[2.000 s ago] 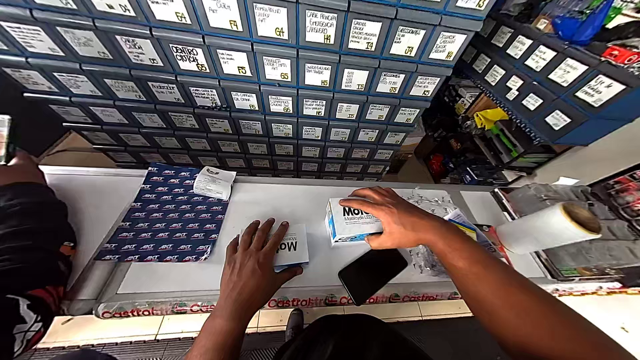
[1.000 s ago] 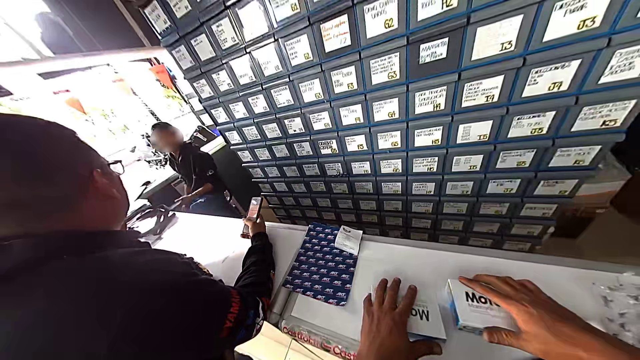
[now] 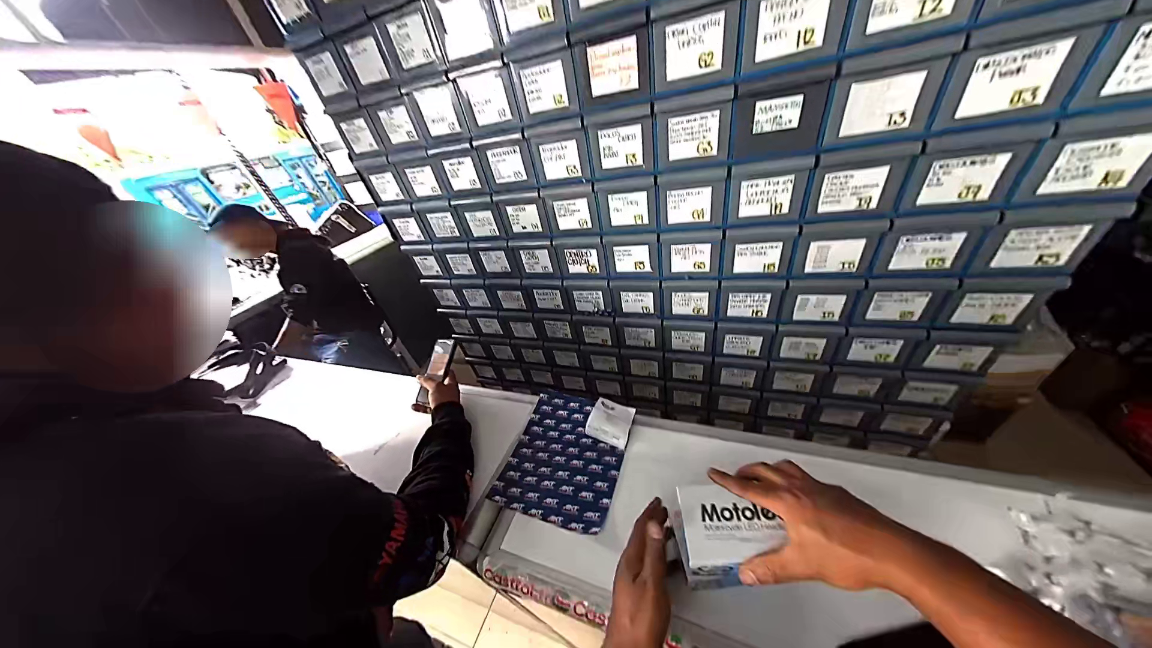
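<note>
A white and blue cardboard box (image 3: 720, 544) with printed lettering stands on the white counter, gripped by my right hand (image 3: 810, 526), thumb at its lower front and fingers over the top. Just left of it, my left hand (image 3: 643, 576) is held on edge, fingers together and pointing forward; whether it touches the box or holds anything is hidden. A dark blue patterned sheet (image 3: 562, 463) lies further left, with a small white paper (image 3: 610, 423) on its far right corner.
A person in a black jacket (image 3: 225, 513) stands close on my left, holding a phone (image 3: 438, 369). Another person (image 3: 315, 279) is behind the counter's far left. Labelled parts drawers (image 3: 688, 202) rise behind the counter (image 3: 648, 463). Clear plastic bags (image 3: 1071, 558) lie at the right.
The view has swung left. My left hand has turned from lying palm down on a second box to standing on edge; that box no longer shows. My right hand stays on its box.
</note>
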